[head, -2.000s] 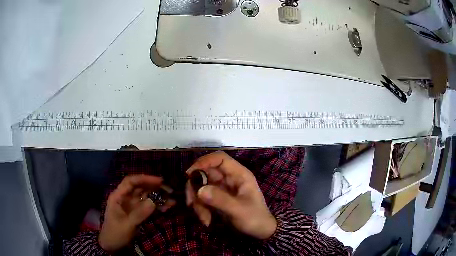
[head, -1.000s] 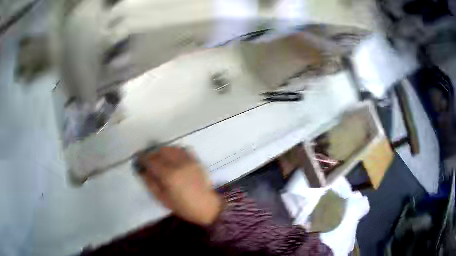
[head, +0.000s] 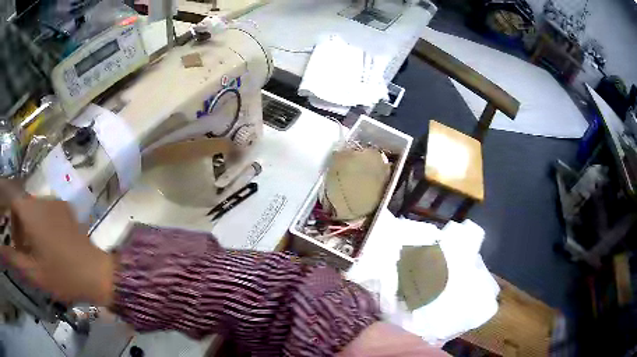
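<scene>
The cream sewing machine (head: 174, 104) with blue lettering and white strips around its arm stands at the upper left. My right hand (head: 52, 251) is at the left edge, in front of the left end of the machine head. It is blurred and its fingertips are partly cut off, so I cannot tell whether it holds something. My striped sleeve crosses the lower middle. My left hand is not in view. Black thread snips (head: 234, 201) lie on the table right of the machine bed.
A white-edged box (head: 399, 150) holds a khaki piece (head: 357, 183) and scraps. Right of my sleeve, another khaki piece (head: 422, 275) lies on white cloth (head: 464, 307). A wooden stool (head: 454, 160) stands behind. A control panel (head: 101, 59) is at upper left; more white cloth (head: 346, 70) lies behind.
The view has swung up and right from the lap. My right hand has moved from the lap to the machine's left end; my left hand has left view.
</scene>
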